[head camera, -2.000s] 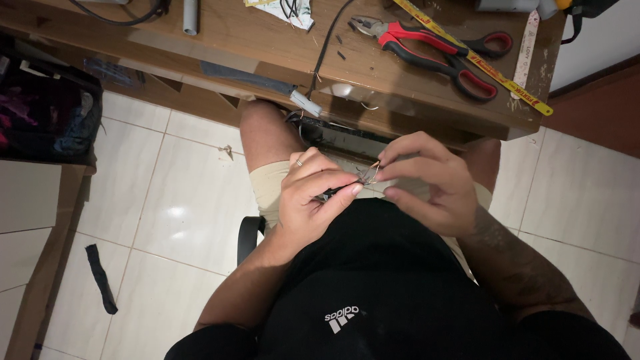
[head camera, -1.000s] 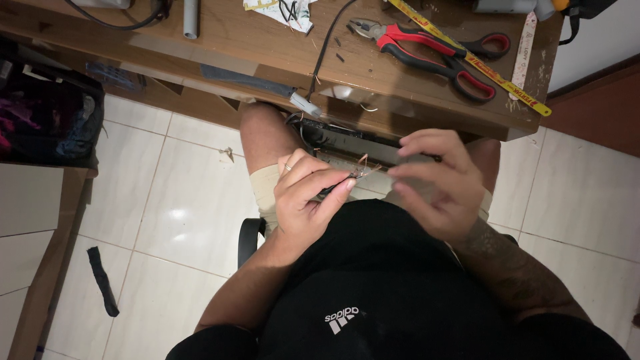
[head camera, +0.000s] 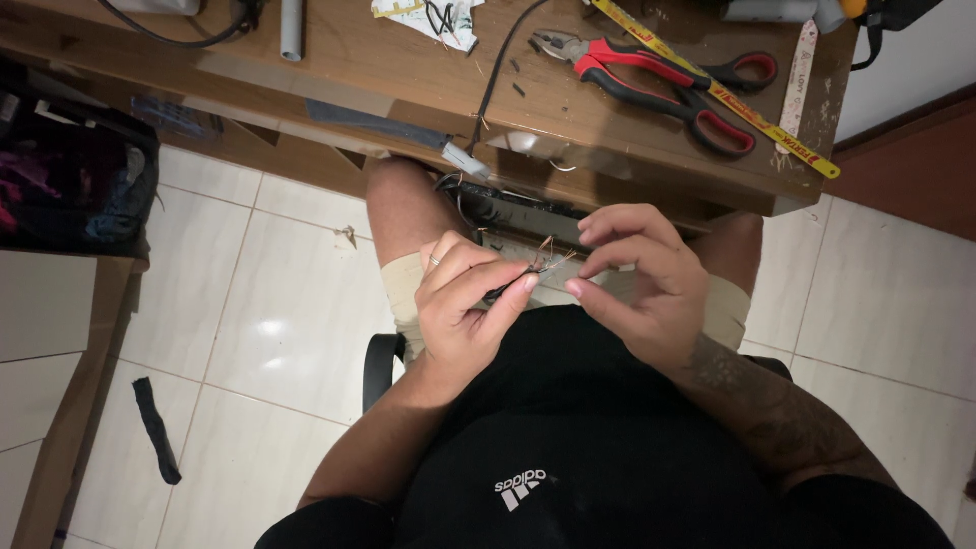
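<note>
Between thumb and fingers, my left hand (head camera: 473, 297) pinches a black cable (head camera: 499, 291) above my lap. Frayed copper strands (head camera: 550, 259) fan out from the cable's end, toward my right hand. My right hand (head camera: 648, 286) is raised just beside them, its fingers apart and bent, with nothing visible in it. Combination pliers with red and black handles (head camera: 633, 65) lie on the wooden desk, partly over scissors with black and red handles (head camera: 724, 133). A yellow hacksaw blade (head camera: 732, 99) lies across both tools.
The wooden desk (head camera: 366, 84) bears a grey tube (head camera: 291, 30), a white scrap with wire pieces (head camera: 450, 23), a thin black cable (head camera: 499, 72) and a patterned flat stick (head camera: 797, 84). A grey connector (head camera: 465, 162) hangs at its edge. A black strip (head camera: 156, 431) lies on the tiled floor.
Two seconds ago my right fingers were at the bared wire ends; they have since come away to the right. My left hand has kept its hold on the cable.
</note>
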